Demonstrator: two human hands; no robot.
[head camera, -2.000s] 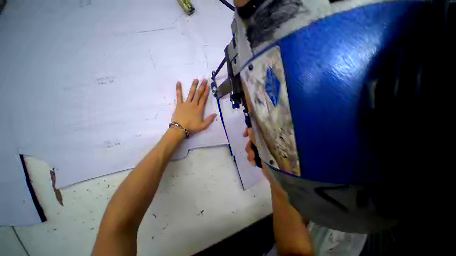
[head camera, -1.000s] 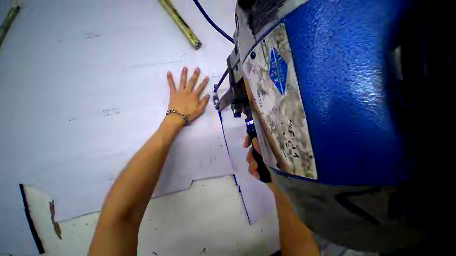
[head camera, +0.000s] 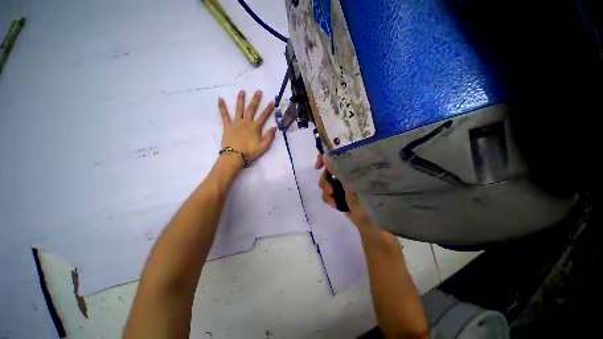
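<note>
The blue and silver cutting machine fills the upper right. My right hand is closed around its black handle, partly hidden by the motor body. The machine's blade guard stands at the top end of a dark cut line in the white paper marker. My left hand lies flat on the marker with fingers spread, just left of the guard. It holds nothing. A narrow paper-topped strip lies right of the cut line.
One yellow-brown bar weight lies beyond my left hand, another at the far left. A dark cable runs to the machine. The pale table shows scraps near me. A whitish round object is at the lower right.
Over two seconds, the cut line has lengthened away from me and more of both bar weights has come into view. The motor body has tilted and shifted left. My left hand is still flat on the paper.
</note>
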